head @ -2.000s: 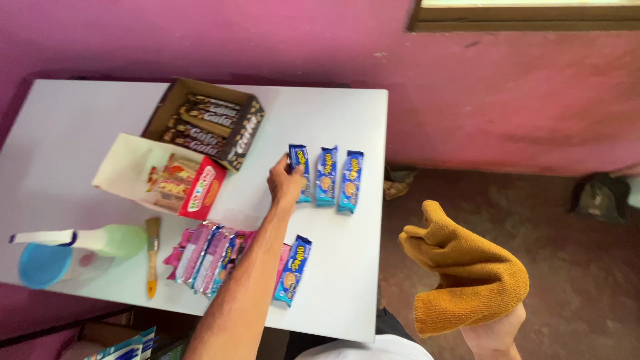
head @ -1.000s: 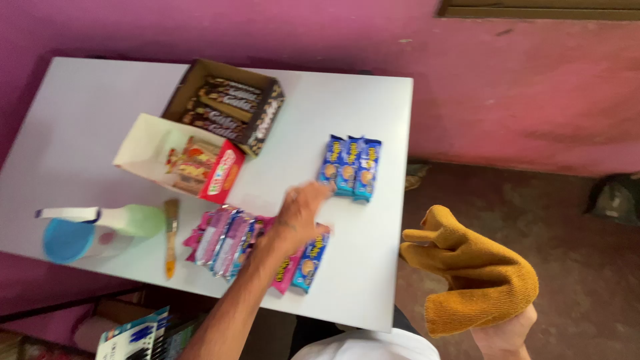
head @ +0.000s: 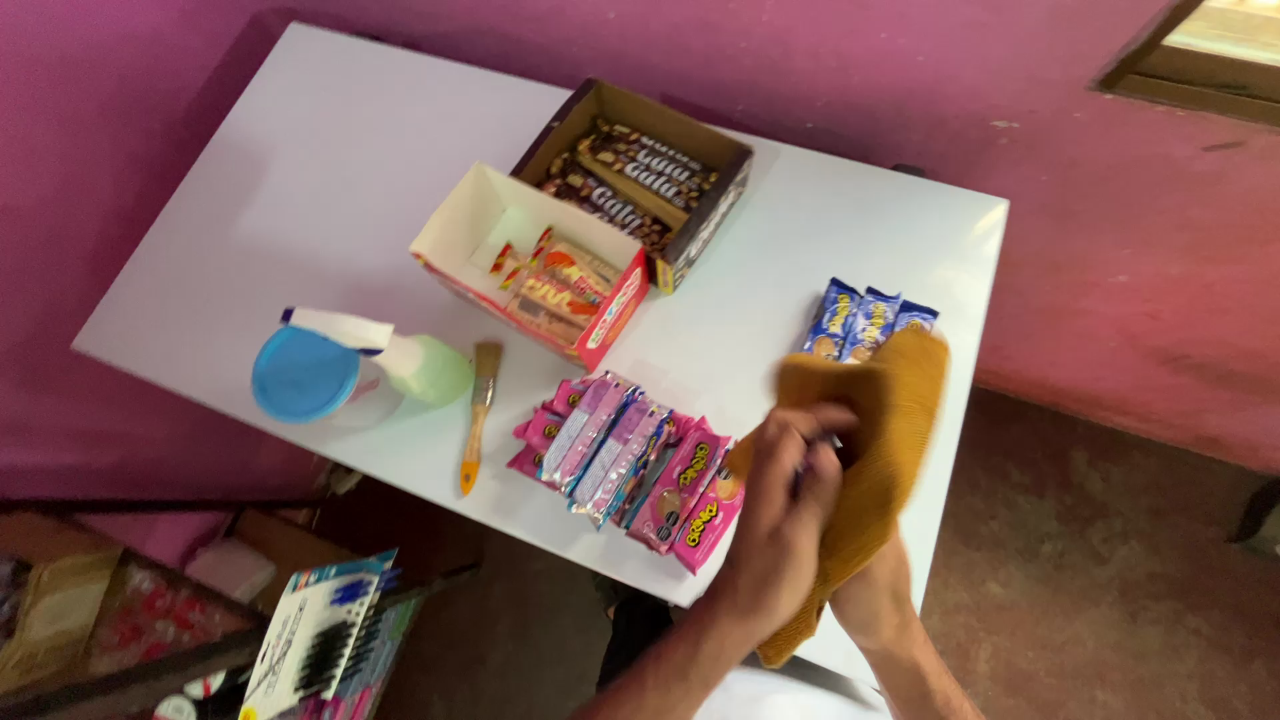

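Observation:
My right hand [head: 875, 590] holds a mustard-yellow cloth [head: 885, 470] above the table's near right part. Fingers curled, my left hand [head: 790, 510] is at the cloth; a small dark bit, perhaps a packet, shows between its fingers, blurred. Just beyond the cloth lie blue snack packets [head: 868, 322] side by side, their lower ends hidden. Left of my left hand, pink packets [head: 680, 485] and silvery-backed packets [head: 610, 450] lie in an overlapping row. A flat paintbrush [head: 480, 420] with an orange-tipped wooden handle lies farther left.
On the white table [head: 400, 130] stand a dark carton [head: 705, 220] of chocolate bars and a red-and-white box [head: 615, 320] of wrapped snacks. A spray bottle [head: 425, 368] and a blue-lidded tub [head: 305, 375] are at left. Carded pens [head: 330, 640] sit below, beside a shelf.
The cloth has come from beside the table to over its right part, with my right hand. My left hand has moved from the packets to the cloth. The view has turned.

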